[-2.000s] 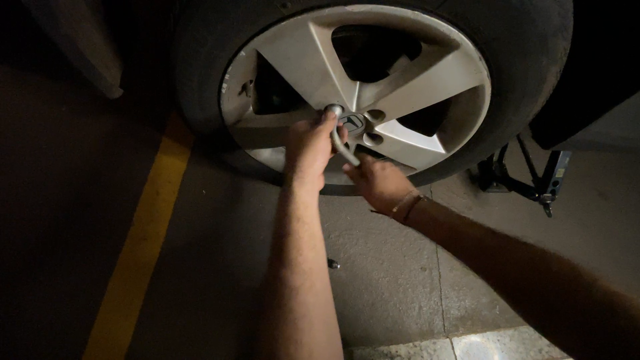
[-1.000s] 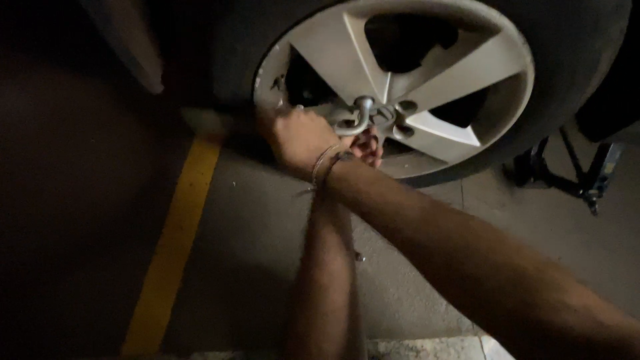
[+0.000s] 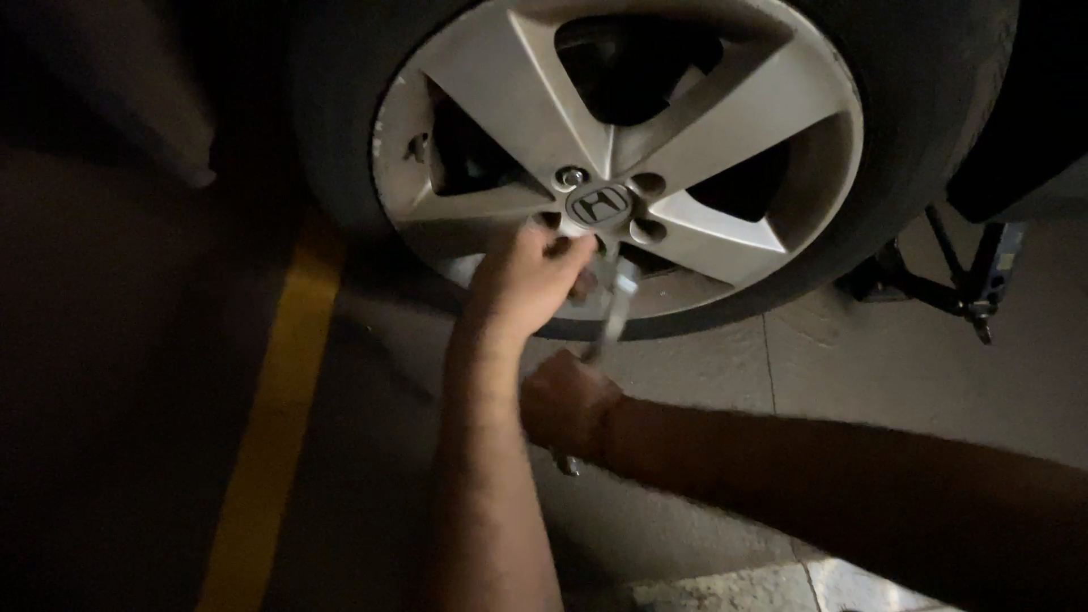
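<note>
A silver five-spoke alloy wheel [image 3: 476, 76] with a Honda centre cap [image 3: 597, 205] fills the upper middle, inside its black tire [image 3: 340, 144]. A lug nut [image 3: 571, 177] shows in the hole up and left of the cap. My left hand [image 3: 531, 276] is at the lower left of the cap, fingers bent near a lug hole; whether it holds anything is hidden. Below the wheel, my right hand [image 3: 571, 399] is closed around a metal lug wrench [image 3: 616, 314], blurred, whose socket end points up toward the rim. The wrench is off the nuts.
A dark scissor jack [image 3: 960, 289] stands on the concrete floor at the right, beside the tire. A yellow painted line [image 3: 280, 408] runs along the floor at the left. Pale stone edging [image 3: 731, 586] lies at the bottom.
The wrench has come away from the wheel's hub area and is now lower, in my right hand. My right hand has moved down, and the lug nut at the upper left is uncovered.
</note>
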